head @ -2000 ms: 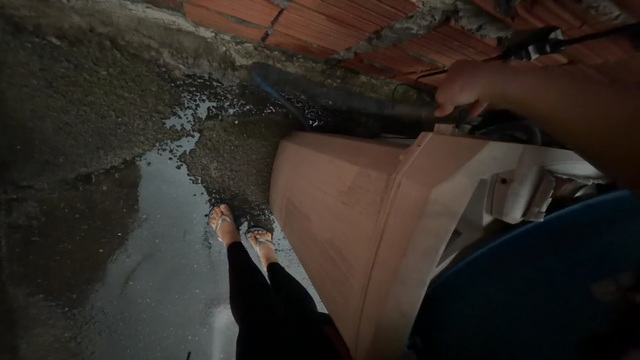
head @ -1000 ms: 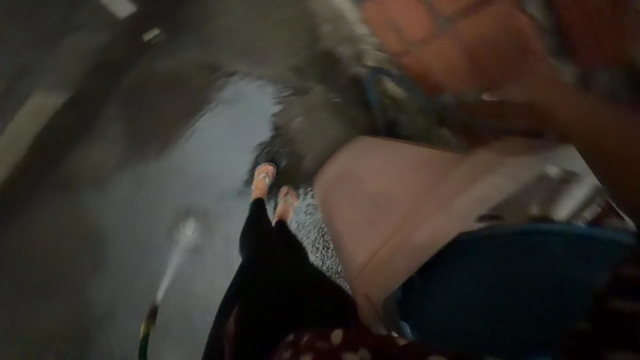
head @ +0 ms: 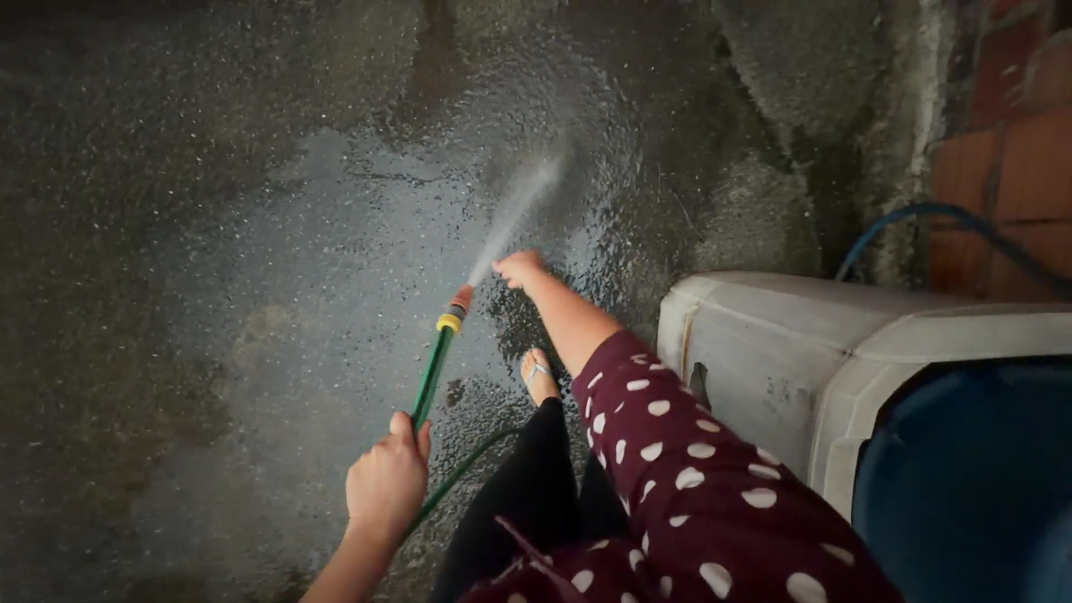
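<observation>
My left hand (head: pixel 387 477) is closed around a green garden hose (head: pixel 433 377) below its nozzle. The orange-tipped nozzle (head: pixel 461 300), with a yellow collar, points up and to the right. A white spray of water (head: pixel 523 201) leaves it and strikes the wet concrete floor (head: pixel 335 243). Just right of the nozzle tip is my right hand (head: pixel 519 268), its fingers curled; whether it holds anything cannot be told. My right arm, in a dotted maroon sleeve, reaches across from the lower right.
On the right stands a pale plastic washing machine (head: pixel 754 360) with a dark blue opening. Behind it a blue hose (head: pixel 921 209) arcs along a brick wall (head: pixel 1005 184). My sandalled foot (head: pixel 538 374) is on the wet floor beside the machine, and the green hose trails past my legs.
My right hand, by the brick wall two seconds ago, is now near the nozzle. My left hand and its hold on the hose have come into view. The view has turned.
</observation>
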